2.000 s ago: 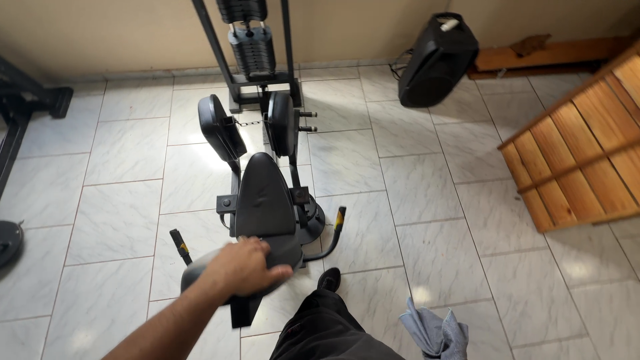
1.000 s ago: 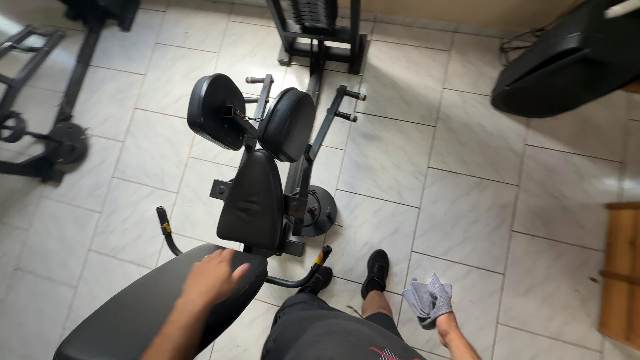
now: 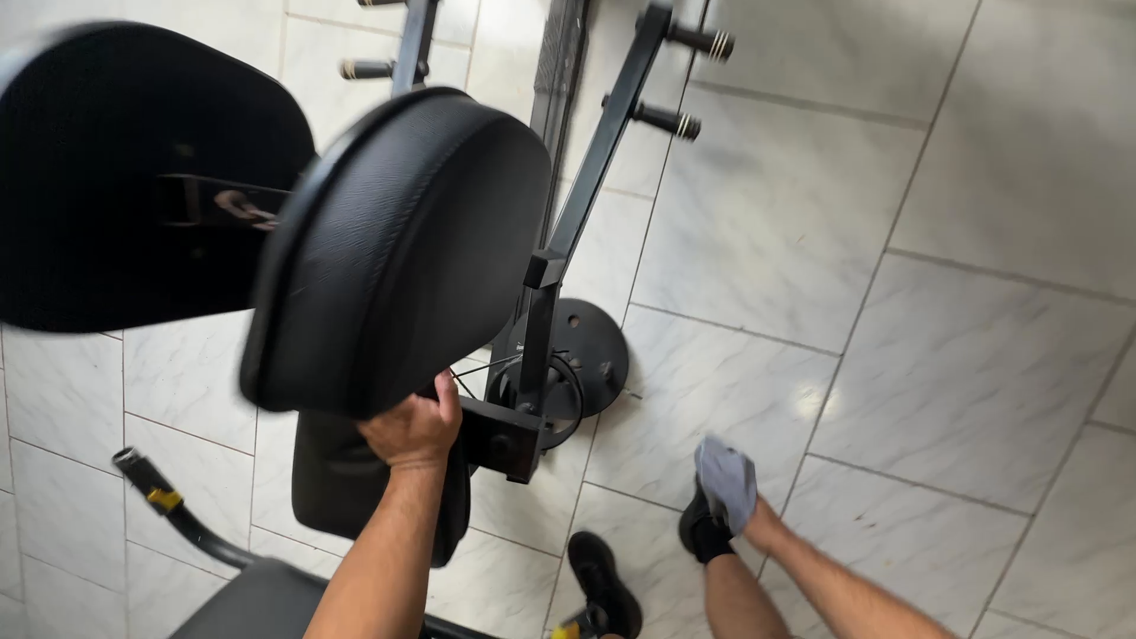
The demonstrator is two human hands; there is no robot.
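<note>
My left hand [image 3: 413,430] reaches up under a black padded leg pad [image 3: 413,248] of a gym machine; the thumb points up at the pad's lower edge, and the other fingers are hidden behind it. Whether it grips the pad is not clear. Below the hand is the machine's small black backrest [image 3: 342,484]. A second dark pad [image 3: 133,186] stands at the left. At the lower right, my right hand [image 3: 754,524] holds a grey cloth [image 3: 728,479], which covers most of the fingers, above a black shoe.
A round black plate [image 3: 586,355] and a steel frame arm [image 3: 599,160] with pegs stand right of the pad. A curved handle [image 3: 177,510] with yellow marking rises at the lower left, beside the seat [image 3: 257,603]. My other shoe [image 3: 603,581] rests on the tiled floor.
My left hand has left the black seat, where it lay in both earlier frames, and is now at the leg pad. The view has moved closer to the pads. The grey cloth remains with my right hand.
</note>
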